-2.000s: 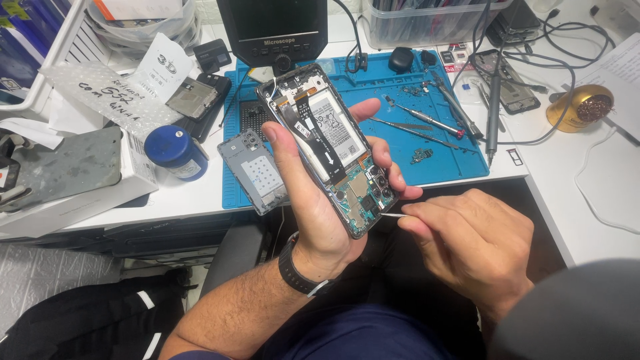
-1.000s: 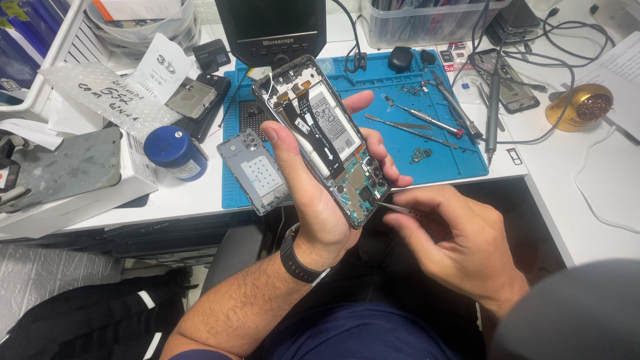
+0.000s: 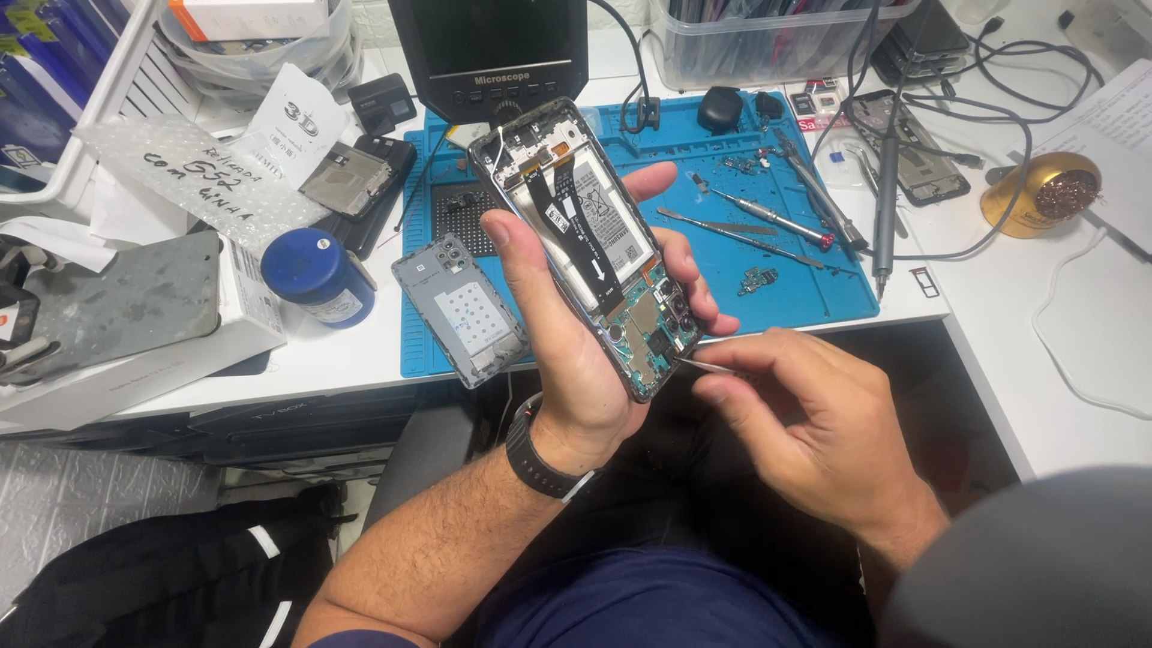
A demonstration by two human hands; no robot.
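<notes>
My left hand [image 3: 576, 333] holds an opened smartphone [image 3: 589, 243], tilted, with its insides facing up. The battery [image 3: 601, 211], a black flex cable [image 3: 576, 238] and the green circuit board [image 3: 641, 328] are exposed. Between thumb and fingers, my right hand [image 3: 792, 405] grips a thin metal tool [image 3: 711, 365], whose tip is at the board's lower edge by the camera lenses; most of the tool is hidden by the fingers, so its kind cannot be told. Left of the phone, a grey phone back cover [image 3: 459, 306] lies partly on the blue repair mat [image 3: 558, 353].
On the mat lie a precision screwdriver [image 3: 774, 219], a metal spudger [image 3: 742, 236] and a small circuit board [image 3: 758, 281]. A soldering iron [image 3: 886, 207] rests at its right edge, near a gold tip cleaner [image 3: 1035, 193]. A microscope screen [image 3: 499, 45] stands behind; a blue jar [image 3: 315, 274] stands left.
My right hand has shifted its fingers around the thin tool, whose tip stays near the phone's lower edge. My left hand still holds the phone in about the same place.
</notes>
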